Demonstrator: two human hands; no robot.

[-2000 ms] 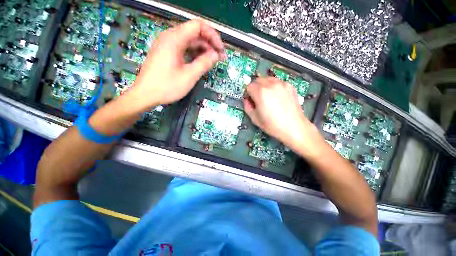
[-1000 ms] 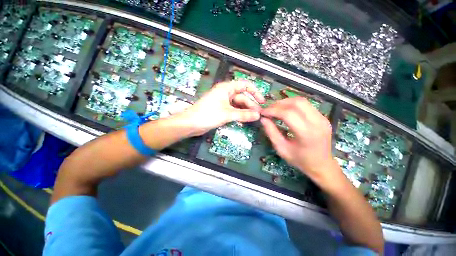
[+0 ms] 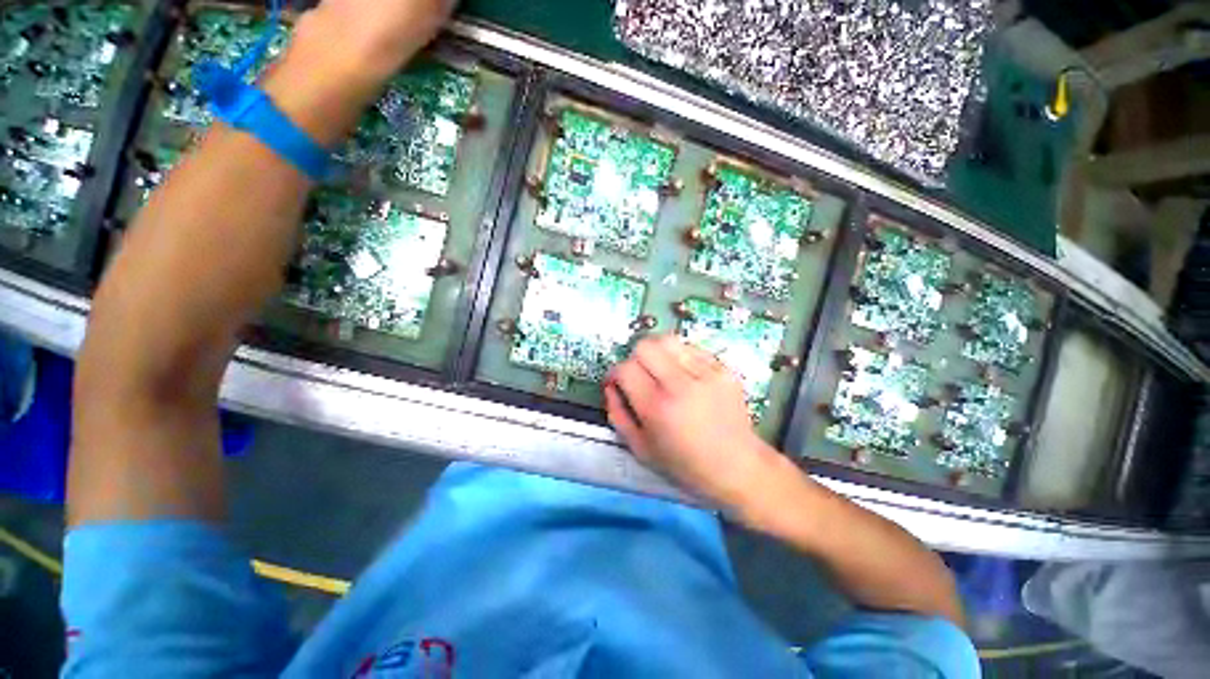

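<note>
Four green circuit boards sit in the carrier (image 3: 670, 276) in front of me. My right hand (image 3: 683, 405) is over the near edge of this carrier, between the near-left board (image 3: 580, 318) and the near-right board (image 3: 743, 348). Its fingers are bent downward; whether they hold a part cannot be told. My left hand (image 3: 378, 27) is at the top edge of the picture, past the far rail, with its fingertips cut off. A blue wrist strap (image 3: 272, 122) is on my left wrist.
A large heap of small silvery components (image 3: 823, 66) lies on the green mat (image 3: 1032, 179) beyond the far rail. More carriers with boards stand left and right (image 3: 892, 285). The pale near rail (image 3: 438, 431) runs before my body. An empty conveyor section (image 3: 1077, 422) is at right.
My hands were together over the boards and are now apart. My left hand has moved up and left past the far rail. My right hand has moved down toward the near rail. The view has shifted.
</note>
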